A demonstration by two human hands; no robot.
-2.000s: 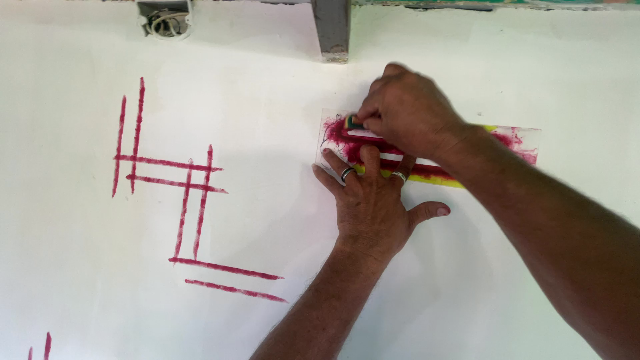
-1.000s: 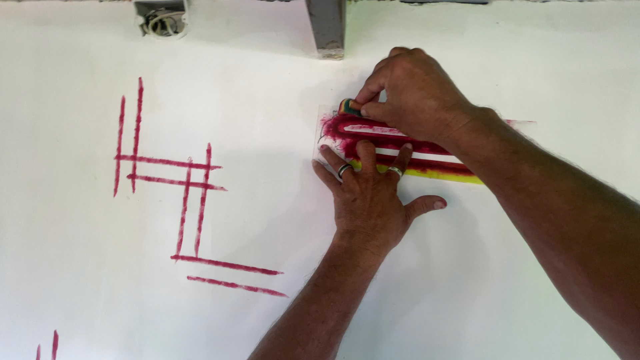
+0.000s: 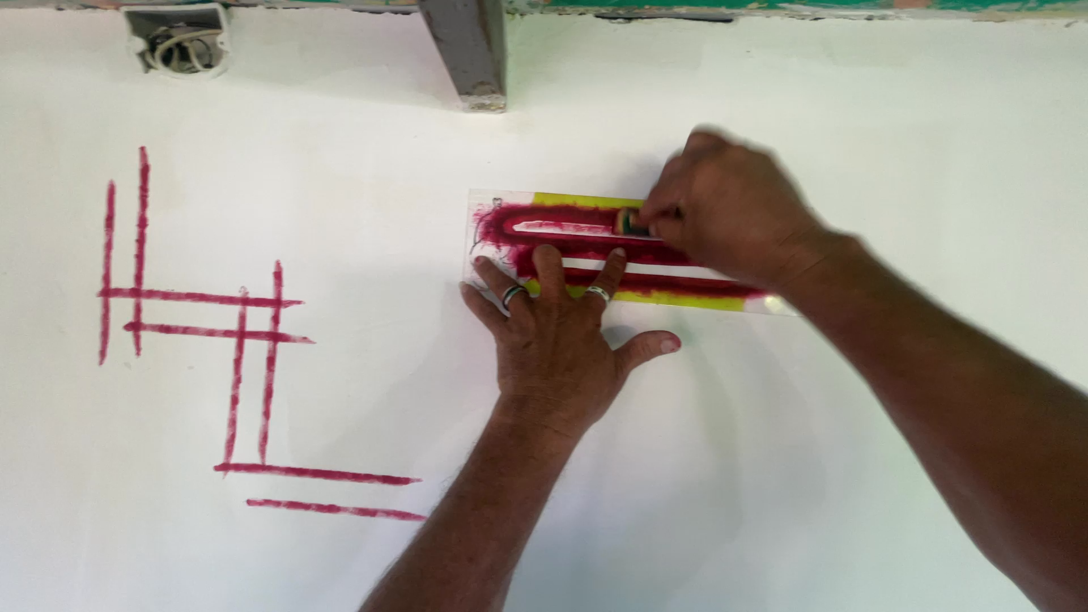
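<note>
A clear plastic stencil (image 3: 586, 293) with yellow strips and dark red paint lies flat on a white wall (image 3: 807, 425). It has two long, narrow slots. My left hand (image 3: 557, 331), with two rings on it, presses the stencil's lower left part with spread fingertips; its thumb points right, off the stencil. Above and to the right, my right hand (image 3: 731, 204) pinches a small sponge-like pad (image 3: 631, 223) with multicoloured sides against the upper slot. My right hand and forearm hide the stencil's right part. Some red paint shows inside the upper slot.
Pairs of red painted lines (image 3: 272, 365) cross in a stepped pattern on the wall at left. At the top left is an open electrical box (image 3: 180, 51) with coiled wires. A grey bar (image 3: 476, 59) juts down at top centre, near a green and brown edge (image 3: 816, 7).
My right hand has moved right along the stencil with the pad, away from the left end of the upper slot. My left hand has stayed in place.
</note>
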